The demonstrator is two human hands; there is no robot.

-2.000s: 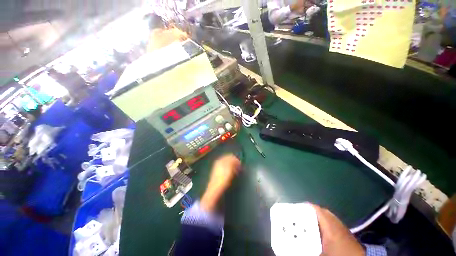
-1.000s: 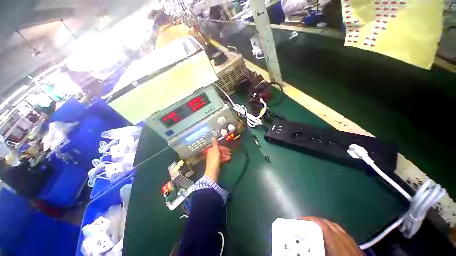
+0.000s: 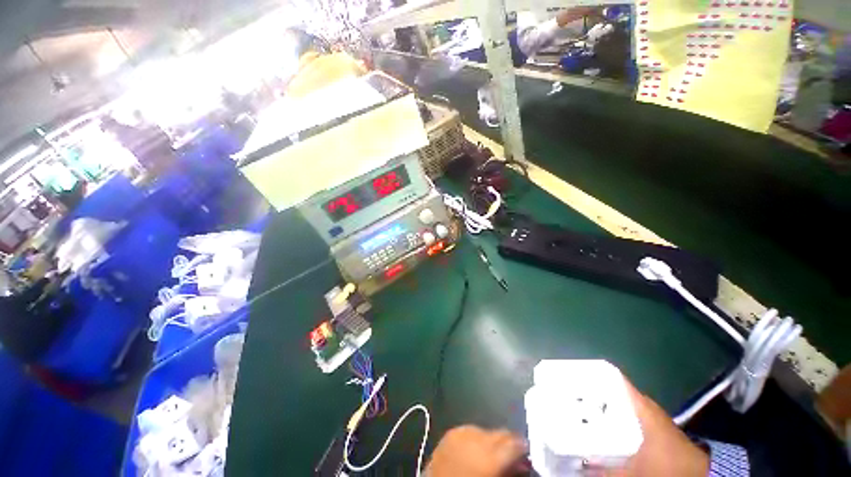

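A white socket cube (image 3: 588,415) is at the bottom centre-right, its socket face tilted up. My right hand (image 3: 661,438) holds it from the right. My left hand (image 3: 478,453) is blurred and partly cut off at the bottom edge, its fingertips by the cube's lower left side; whether it holds anything is unclear. The cube's white power cord (image 3: 765,359) is bundled at the right, and its plug (image 3: 656,268) is in the black power strip (image 3: 597,256). A thin white USB cable (image 3: 397,430) curves on the bench left of my left hand.
The stacked power meter (image 3: 369,198) and electronic load (image 3: 397,244) stand at the back left. A circuit board (image 3: 338,347) with coloured wires lies before them. A pen (image 3: 493,268) and black lead (image 3: 457,321) lie mid-bench. A blue crate (image 3: 149,387) of white units is left.
My left hand has moved from the load's front panel down to beside the cube. The cube sits slightly higher in view and tilts more. The meter's digits changed between the earlier frames.
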